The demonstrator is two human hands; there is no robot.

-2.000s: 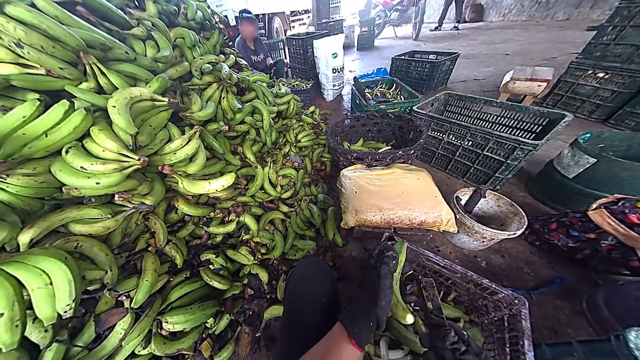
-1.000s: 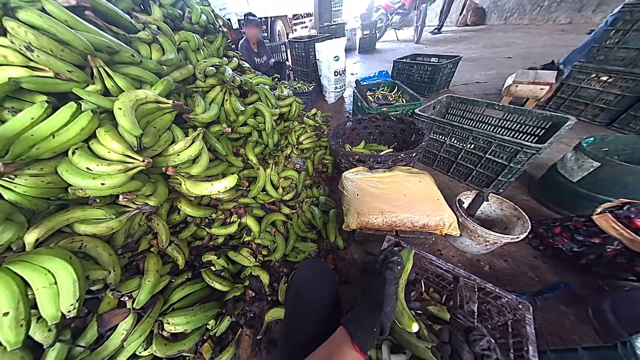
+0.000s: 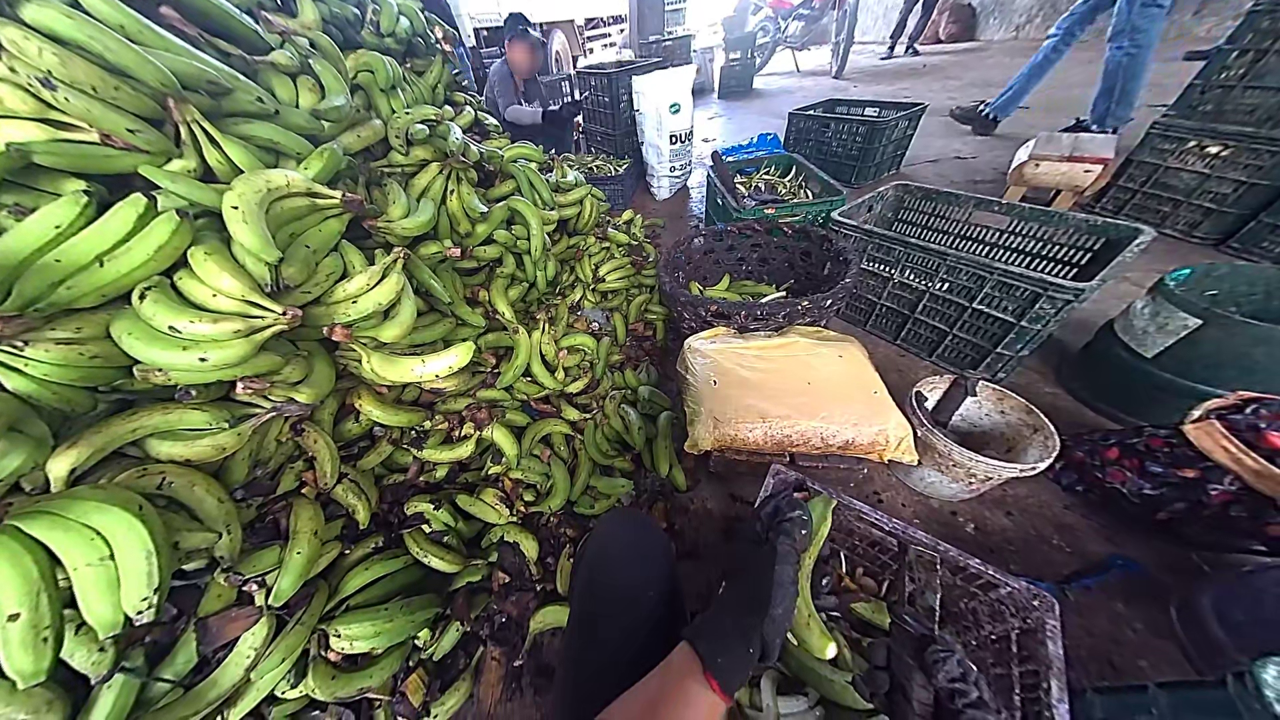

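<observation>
My left hand (image 3: 765, 585), in a dark glove, grips a green plantain (image 3: 815, 585) held upright over a dark plastic crate (image 3: 985, 590). My right hand (image 3: 935, 665), also in a dark glove, is low over the same crate, right of the plantain; whether it holds anything cannot be made out. Green peels and plantain pieces (image 3: 820, 675) lie in the crate beneath both hands. To the left rises a large heap of green plantains (image 3: 400, 360), reaching close to my dark-clad knee (image 3: 625, 600).
Beyond the crate lie a yellow sack (image 3: 800, 395), a dirty white bucket (image 3: 985, 435) with a dark object in it, a dark basket (image 3: 765, 270) and a large green crate (image 3: 975, 280). A seated person (image 3: 522, 90) is behind the heap; another person's legs (image 3: 1085, 60) are upper right.
Another person's legs in jeans have come into view at the upper right. My left hand still grips the plantain at nearly the same spot; my right hand has moved slightly.
</observation>
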